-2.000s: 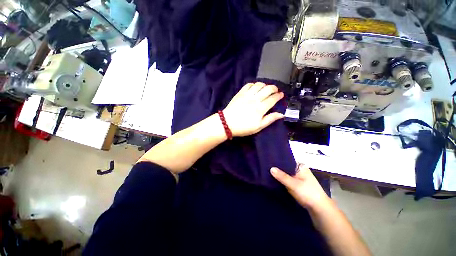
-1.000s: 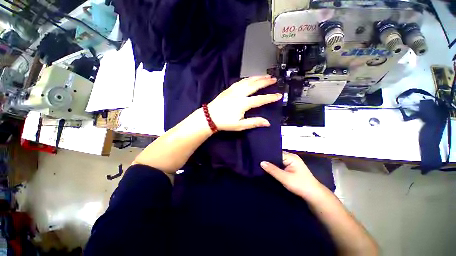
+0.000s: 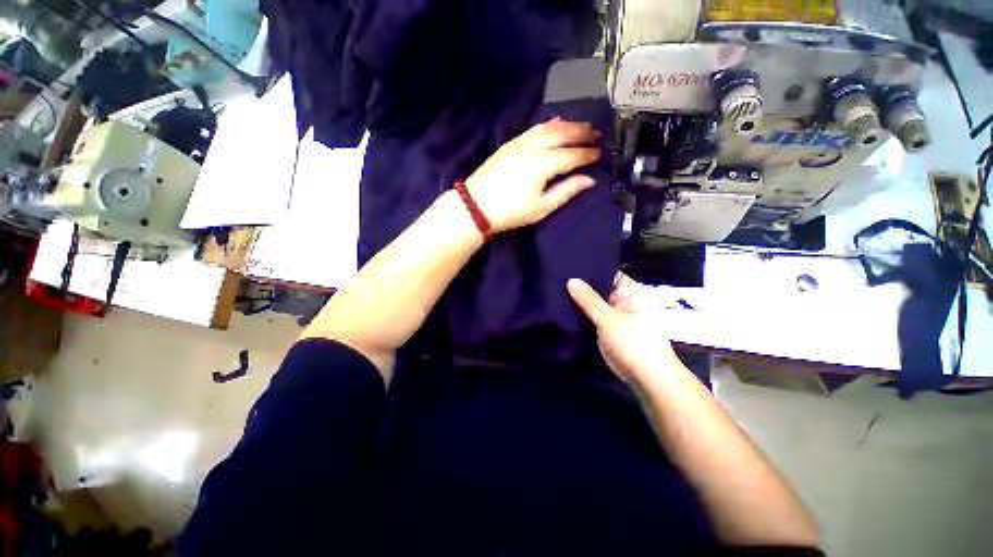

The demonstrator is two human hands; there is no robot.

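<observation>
A dark navy-purple garment piece [image 3: 523, 277] lies on the table at the left of the overlock machine [image 3: 762, 152] and hangs towards my lap. My left hand [image 3: 539, 174], with a red bracelet at the wrist, lies on the cloth with its fingertips close to the needle area [image 3: 650, 163]; it presses the cloth flat. My right hand [image 3: 618, 324] pinches the cloth's right edge nearer to me, thumb on top, fingers partly hidden under it. The grey cloth plate [image 3: 576, 82] shows beyond the cloth. The seam under the presser foot cannot be made out.
A dark heap of cloth [image 3: 436, 54] lies behind the piece. White sheets [image 3: 245, 163] and a cream sewing machine [image 3: 125, 185] are at the left. A dark strip with cords [image 3: 926, 310] lies on the table at the right. The table's front edge [image 3: 762, 357] crosses below the machine.
Both hands and the cloth have moved forward, away from my lap, along the machine. The cloth now covers more of the grey plate. The camera view has also shifted slightly.
</observation>
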